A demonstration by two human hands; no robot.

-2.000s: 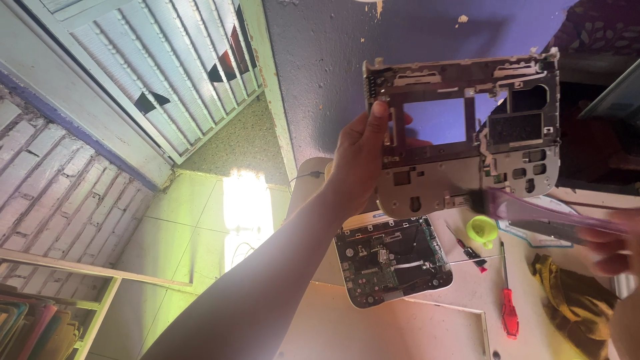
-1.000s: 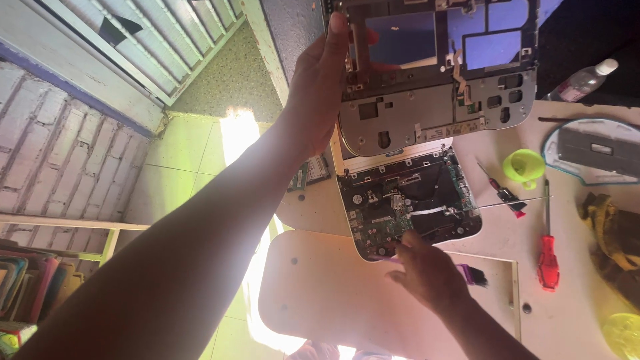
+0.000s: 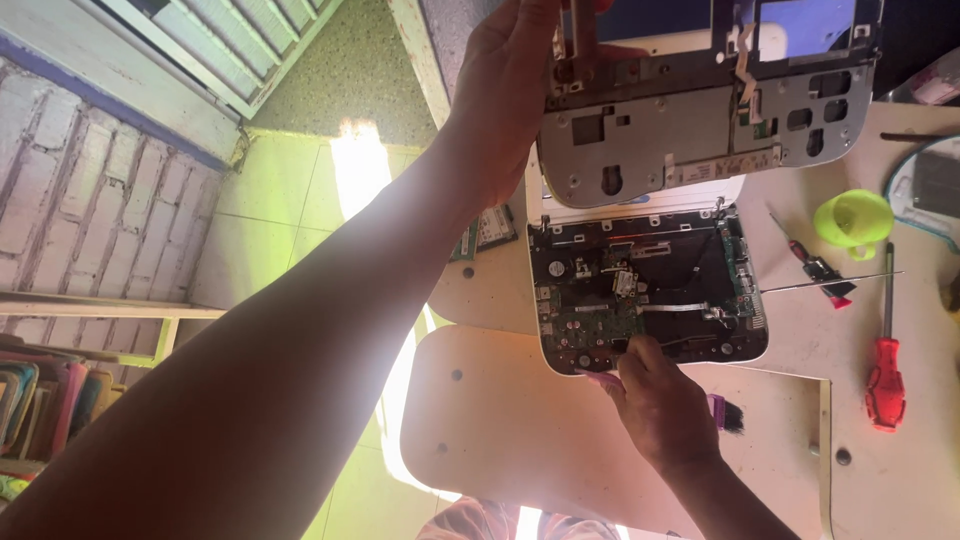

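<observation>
My left hand [image 3: 499,97] holds up a laptop's upper case panel [image 3: 652,142] by its left edge, with its metal-plated underside and a ribbon cable showing. Below it lies the opened laptop base [image 3: 675,262], its circuit board and a white flat cable exposed; the hinged screen part behind is mostly hidden. My right hand [image 3: 667,409] is at the front edge of the base, closed around a purple brush [image 3: 724,414]. The dark bristles point right and the handle end shows at the left of the fingers. Fingertips overlap the board's lower edge; contact is unclear.
A red-handled screwdriver [image 3: 886,382], a small screwdriver [image 3: 806,259], a thin metal rod [image 3: 840,282] and a lime-green cup [image 3: 853,219] are on the table's right. Circuit parts [image 3: 491,229] lie left of the base. A bottle [image 3: 934,81] lies at the upper right.
The right hand has gone from the far right, where it held the brush to the panel, to the front of the base. The left hand still holds the panel up.
</observation>
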